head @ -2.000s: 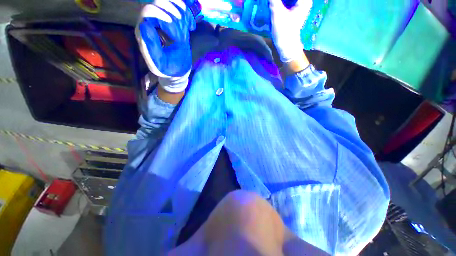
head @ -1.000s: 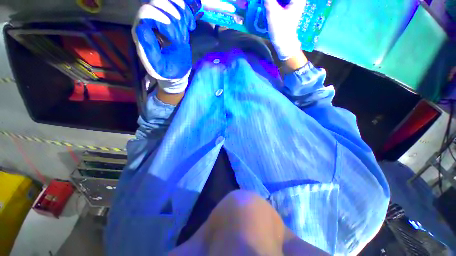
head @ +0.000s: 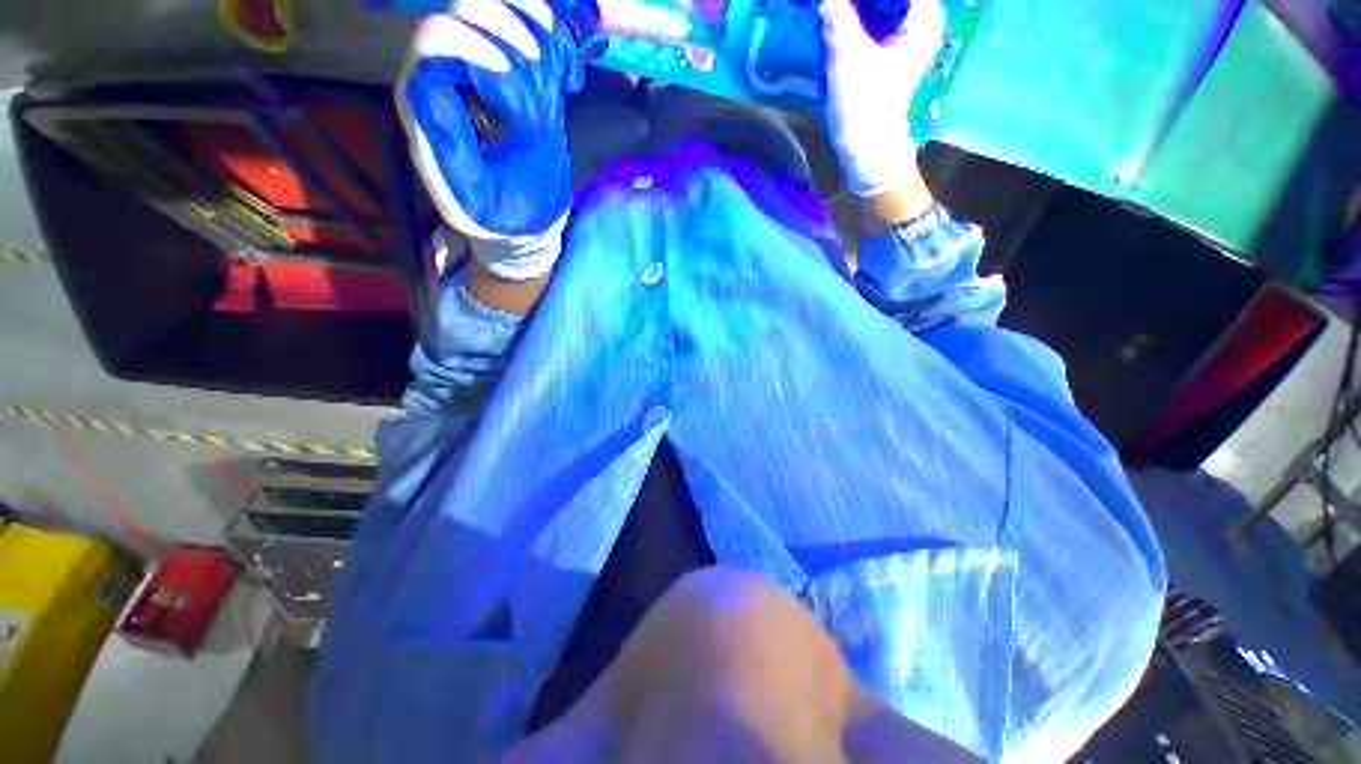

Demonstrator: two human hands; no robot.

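Note:
A blue-cyan printed circuit board (head: 776, 67) lies at the top edge, partly cut off, with pale bars and a hook-shaped track. My left hand (head: 493, 127), in a white glove with a blue palm, is at the board's left end, palm to the camera and fingers curled. A dark ribbed thing shows at its fingertips; whether it is held is unclear. My right hand (head: 881, 97), white glove back showing, is over the board's right part. A dark patch shows between its fingers, object or glove palm unclear. Its fingertips are cut off by the top edge.
A teal mat (head: 1105, 112) lies right of the board. A black bin (head: 239, 351) with red pieces and yellowish strips stands at the left. Another dark bin (head: 1112, 299) is under the mat. A red box (head: 179, 597), yellow box (head: 60, 597) and metal rack (head: 306, 523) are lower left.
My right hand has shifted slightly right along the board compared with one second ago. The hook-shaped track shows more fully beside it. My left hand has hardly moved.

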